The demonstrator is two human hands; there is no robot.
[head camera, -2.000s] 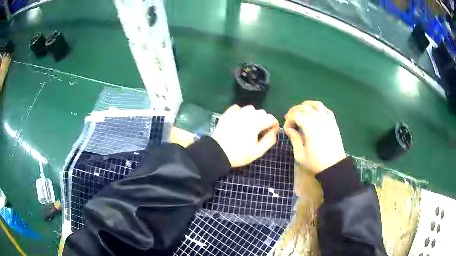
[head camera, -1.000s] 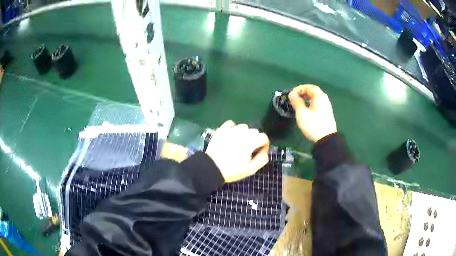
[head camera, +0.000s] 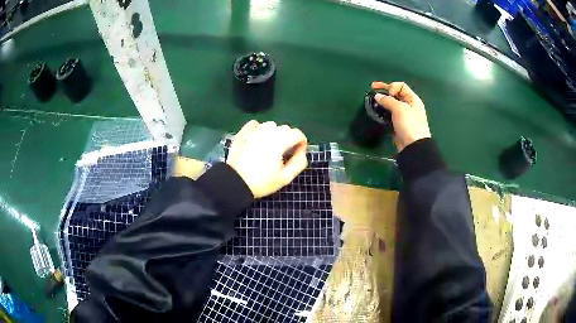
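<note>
A black die-cut pad sheet (head camera: 284, 221) with white grid lines lies in front of me. My left hand (head camera: 268, 158) is closed on its upper edge, fingers curled. My right hand (head camera: 404, 113) is at the open top of a black cylindrical unit (head camera: 372, 123) on the green belt, thumb and index finger at its rim. Whether a small pad is between those fingertips is too small to tell. Another upright cylindrical unit (head camera: 254, 82) stands on the belt beyond my left hand.
A chipped white post (head camera: 136, 63) slants at left. Beyond it are two cylinders (head camera: 72, 79); another (head camera: 519, 158) is at right. Spare gridded sheets (head camera: 95, 221) lie left, a pale tool (head camera: 42, 255) far left, a white spotted plate (head camera: 543, 252) right, tan board (head camera: 366, 221) below.
My right hand has left the sheet's edge and reached the cylinder top. The view has shifted; the cylinders have moved along the belt. My left hand stays at the sheet's edge.
</note>
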